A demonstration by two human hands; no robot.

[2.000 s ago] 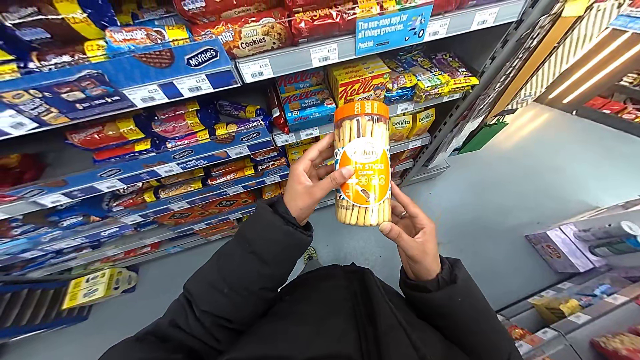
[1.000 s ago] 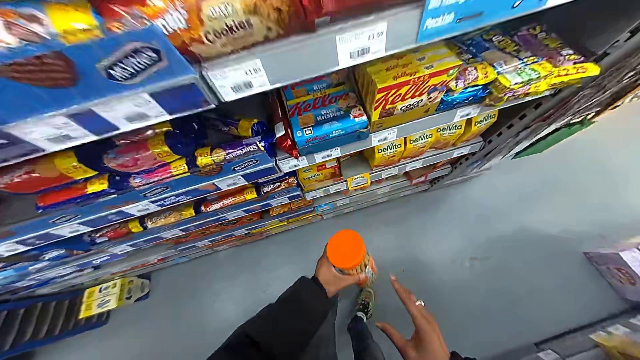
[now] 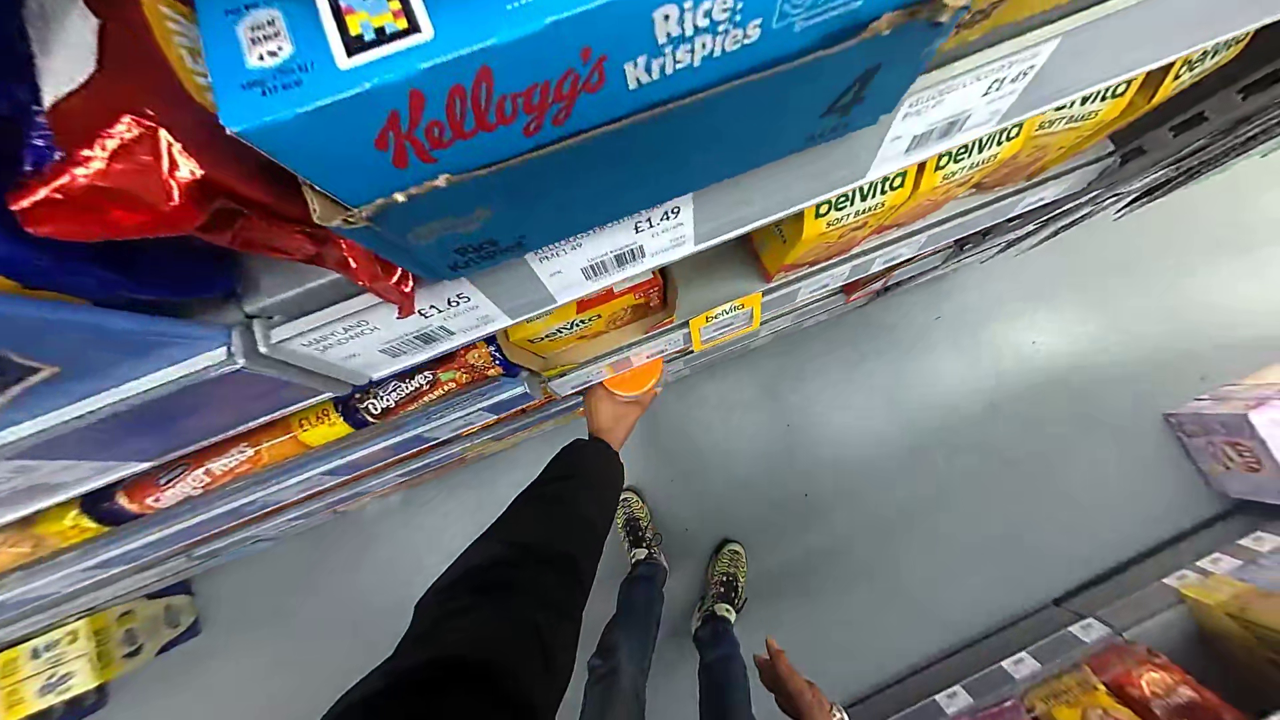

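My left hand [image 3: 614,412] is around a plastic jar with an orange lid [image 3: 633,378], low beside the shelf edge. Only the lid shows; the shelf lip and my hand hide the rest of the jar. My right hand [image 3: 795,688] hangs at the bottom of the view, cut off by the frame, with nothing visible in it. Just above the jar, a belVita box [image 3: 590,322] sits in an open cardboard tray. A pack of Digestives [image 3: 430,385] lies to its left.
A blue Kellogg's Rice Krispies case [image 3: 560,110] juts over the upper shelf. More belVita boxes [image 3: 860,215] are at the right. My shoes [image 3: 722,578] stand on the grey floor [image 3: 900,420]. Another display with packets [image 3: 1160,680] is at the lower right, with a purple box [image 3: 1235,445] above it.
Two seconds ago both hands were at the jar; my right hand has since let go. My left hand has carried the jar down to the lower shelves. The view has moved closer to the shelving.
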